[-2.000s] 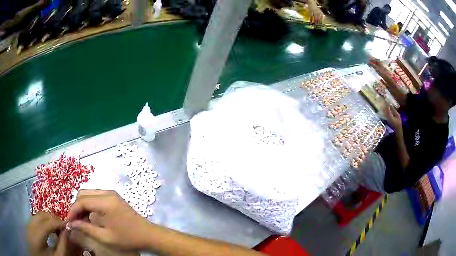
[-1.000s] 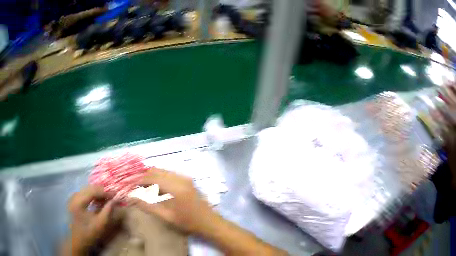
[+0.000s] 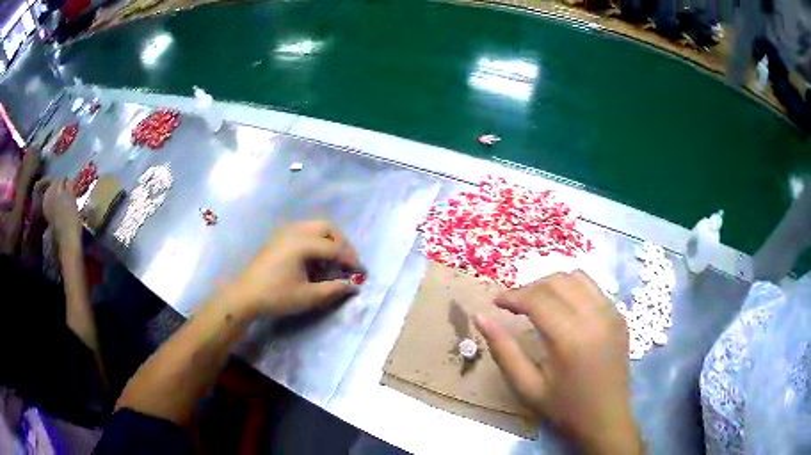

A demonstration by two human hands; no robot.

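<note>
My left hand [image 3: 302,271] is over the bare metal left of the cardboard pad, with a small red-and-white part [image 3: 357,278] between thumb and fingertips. My right hand [image 3: 569,355] is over the right side of the brown cardboard pad [image 3: 427,342], thumb and index finger apart, with nothing visible between them. A small round whitish holder [image 3: 468,347] sits on the pad amid brown stains, left of my right thumb. A heap of red-and-white parts [image 3: 502,227] lies behind the pad. White rings [image 3: 654,298] are spread to the right of my right hand.
A white squeeze bottle [image 3: 705,240] stands at the bench edge, with a clear bag of white parts [image 3: 756,373] at far right. A small cluster [image 3: 208,216] lies on the metal at left. A neighbour's hands [image 3: 58,209] work at far left. One piece [image 3: 488,139] lies on the green belt.
The view has swung left, bringing the left neighbour into view. My hands were close together near the red heap; they are now apart, the left one off the pad with a part.
</note>
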